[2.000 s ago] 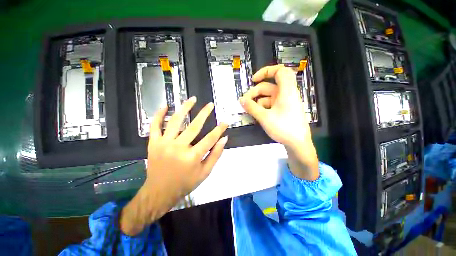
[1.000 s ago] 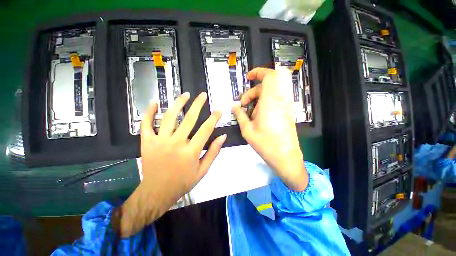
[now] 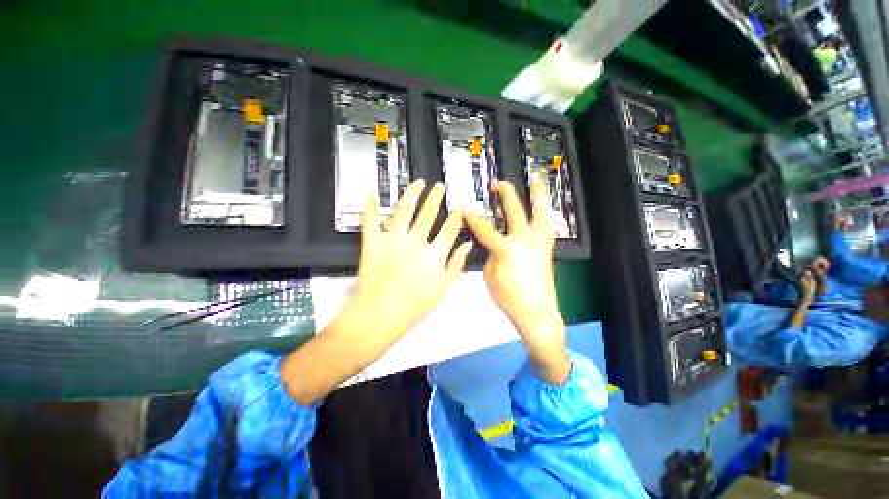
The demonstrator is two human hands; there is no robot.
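A black foam tray (image 3: 317,171) holds a row of several phone mid-frame assemblies (image 3: 239,146), each with a black flex cable and an orange tab. My left hand (image 3: 405,258) lies palm down with fingers spread over the lower edge of the tray, fingertips at the second unit and the gap beside it. My right hand (image 3: 521,263) has its fingers spread over the lower ends of the third and fourth units. No held piece shows in either hand. A white sheet (image 3: 468,326) lies below the tray, partly under my left hand.
Thin black tweezers (image 3: 210,310) lie on the green mat (image 3: 78,229) at left, near a clear gridded sheet (image 3: 258,292). A second black tray (image 3: 629,244) with units stands at right. White material (image 3: 551,78) lies behind. Another person in blue (image 3: 799,336) works at far right.
The view has swung so that more of the line at right shows. My right hand has opened from a pinch to spread fingers. My left hand stays spread at the tray's lower edge.
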